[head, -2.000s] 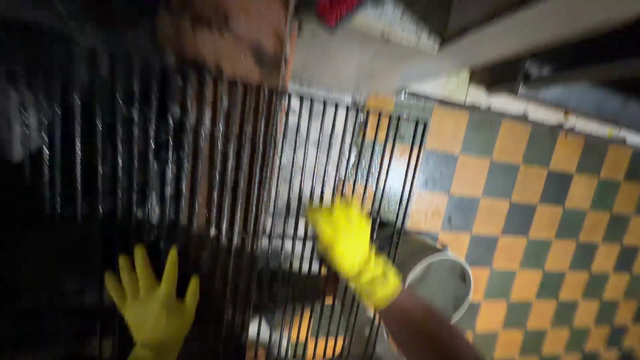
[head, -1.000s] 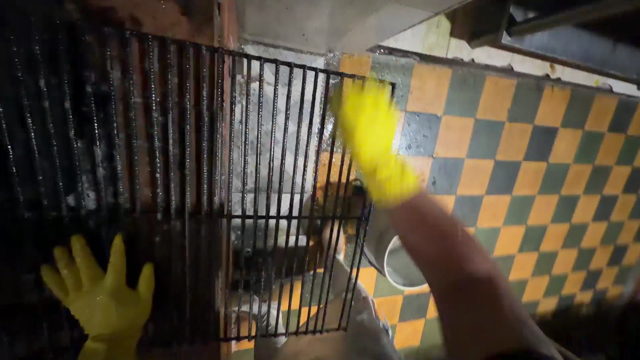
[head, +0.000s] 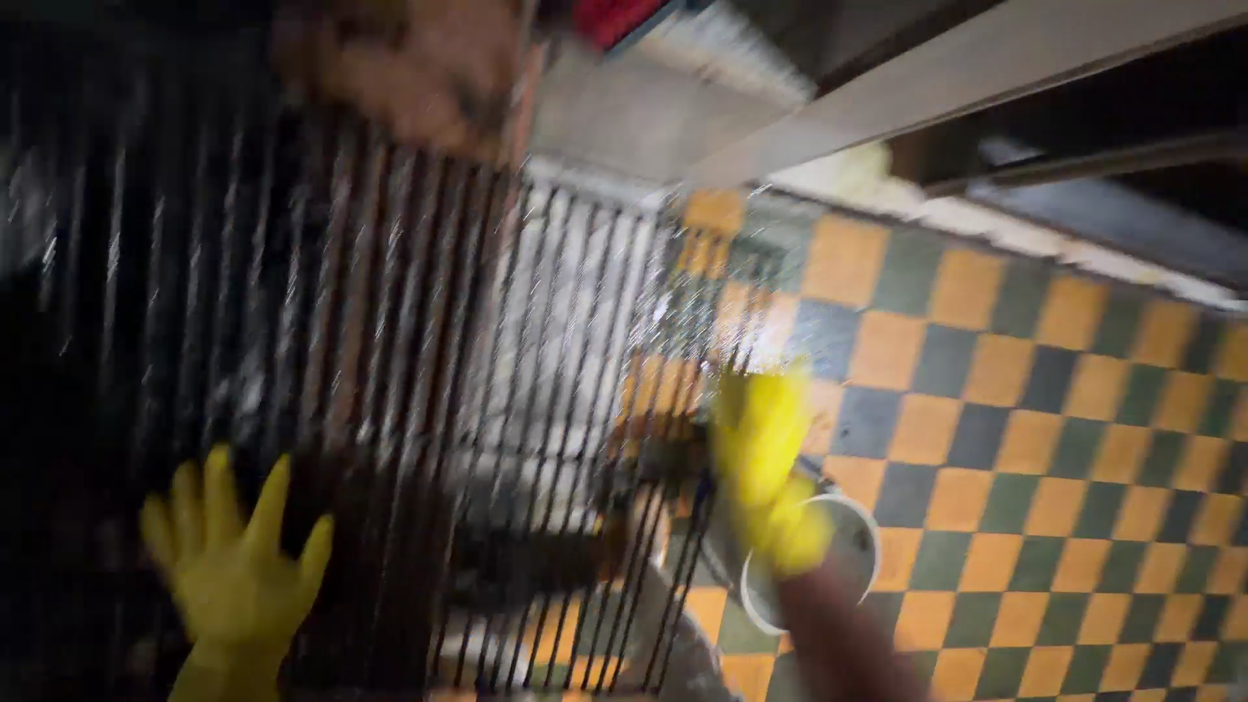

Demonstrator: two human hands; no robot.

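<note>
A dark, wet metal grate (head: 575, 322) of long parallel bars spans the left and middle of the view, its right part jutting over the tiled floor. My left hand (head: 239, 585), in a yellow rubber glove, rests with spread fingers on or just over the bars at the lower left and holds nothing visible. At the grate's right edge is my right hand (head: 765, 448), also in a yellow glove and blurred by motion. Its fingers look bent towards the edge bars; whether something is in them cannot be made out.
Below my right forearm a round whitish bucket (head: 868, 546) stands on the orange and green checkered floor (head: 960, 419). A pale beam (head: 936, 78) crosses the upper right. A red object (head: 614, 19) lies at the top. Under the grate, the wearer's legs and feet show partly.
My right hand has moved down along the grate's right edge, from near its upper corner. My left hand stays spread at the lower left. The view has shifted.
</note>
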